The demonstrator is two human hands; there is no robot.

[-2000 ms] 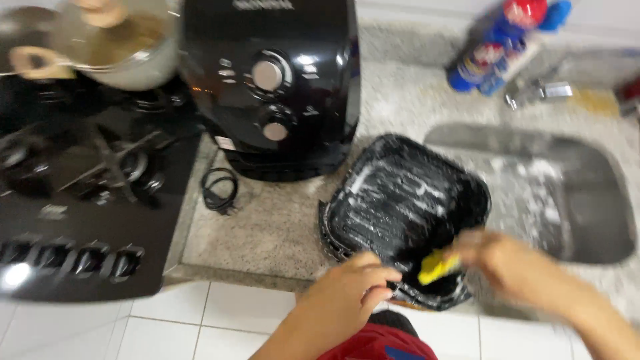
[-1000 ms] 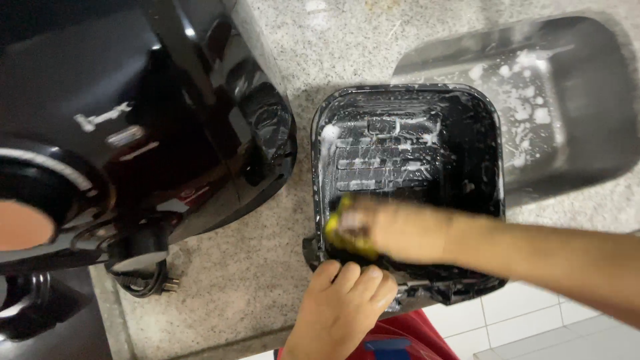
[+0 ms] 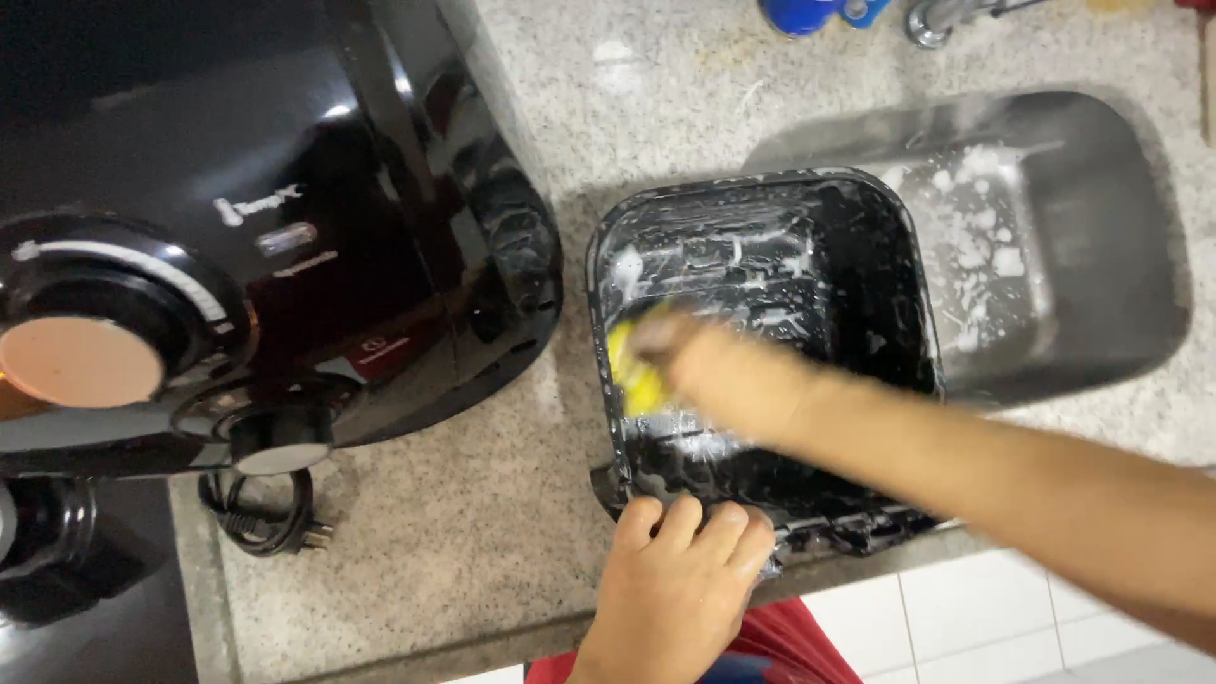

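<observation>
A black air fryer basket (image 3: 874,285), wet and streaked with white suds, rests on the granite counter and reaches over the near edge of the sink. My right hand (image 3: 708,366), blurred, is inside it and grips a yellow sponge (image 3: 635,375) against the basket's left inner side. My left hand (image 3: 679,570) has its fingers curled over the basket's near rim, at the front edge of the counter.
A black air fryer body (image 3: 380,237) stands at the left, its coiled power cord (image 3: 261,518) by the front. Part of a stove (image 3: 85,579) shows at lower left. The steel sink (image 3: 1102,256) holds suds; a faucet base (image 3: 929,24) and blue bottles (image 3: 803,11) are behind.
The sponge has moved from the basket's near side two seconds ago to its left inner side. My left hand stays at the near rim. The view has come closer and turned.
</observation>
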